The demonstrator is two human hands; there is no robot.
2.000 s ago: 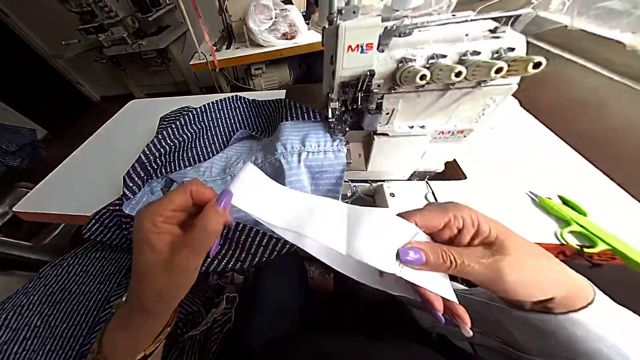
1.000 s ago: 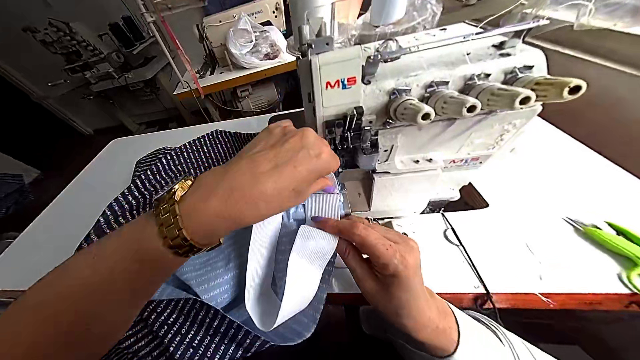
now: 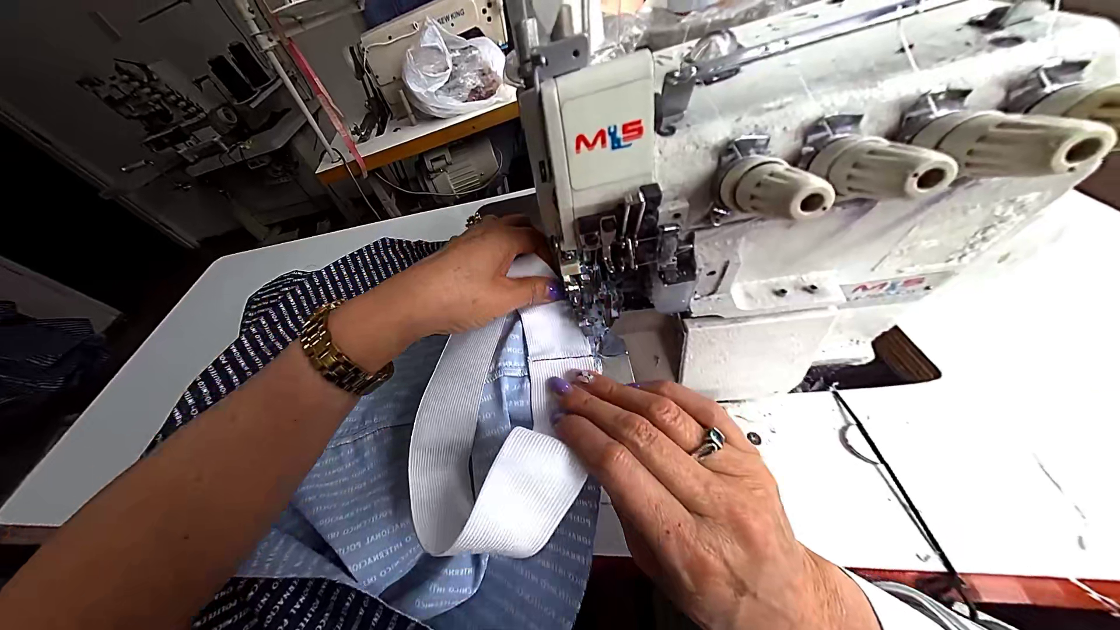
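Note:
A loop of white elastic band [image 3: 451, 446] lies on light blue printed fabric [image 3: 385, 516], its upper part at the presser foot [image 3: 591, 302] of a white overlock sewing machine [image 3: 787, 219]. My left hand [image 3: 464, 284], with a gold watch on its wrist, grips the band just left of the foot, thumb on top; its other fingers are partly hidden. Below the foot, my right hand [image 3: 691, 472] presses the band's joined part flat with its fingertips. Dark striped, printed fabric [image 3: 297, 315] spreads out under my left arm.
The white machine table [image 3: 980, 455] has a red front edge. A black cord [image 3: 901, 490] runs over it at the right. Behind stands another sewing machine [image 3: 429, 35] on a wood-edged table, beside a clear plastic bag [image 3: 455, 70]. A pink strip [image 3: 311, 83] hangs at the upper left.
Two seconds ago both hands held the white band up in front of the machine; now it lies on the fabric at the foot. The view has moved closer, and the green scissors have left it.

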